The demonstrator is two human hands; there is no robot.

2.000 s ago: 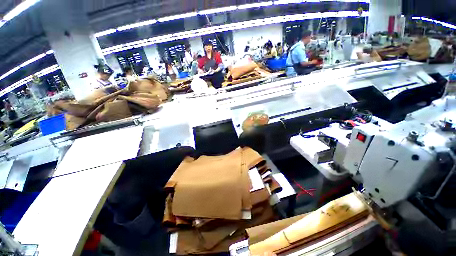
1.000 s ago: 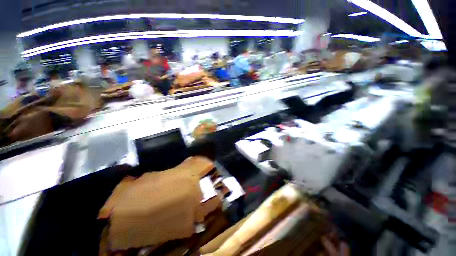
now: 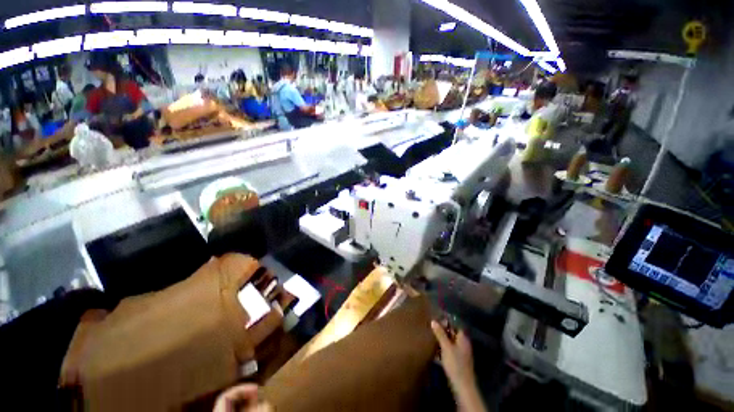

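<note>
A brown panel (image 3: 362, 362) lies over the machine's narrow arm at the bottom middle and covers part of the yellow template (image 3: 354, 304). My right hand (image 3: 455, 354) is at the panel's right edge, with something small and dark at its fingers; whether it grips the panel or this item is unclear. My left hand (image 3: 240, 397) is at the panel's lower left edge, cut off by the frame's bottom, fingers curled at the edge. The sewing machine head (image 3: 400, 225), marked "7", stands beyond the template's inner end.
A stack of brown panels (image 3: 161, 338) with white pieces lies at left. A slide rail (image 3: 531, 296) and a control screen (image 3: 680, 261) are at right. A round fan (image 3: 229, 205) stands behind the stack. A person in yellow (image 3: 541, 129) is further back.
The view has turned right, bringing the control screen in. A brown panel now covers much of the yellow template, and both my hands show at its edges.
</note>
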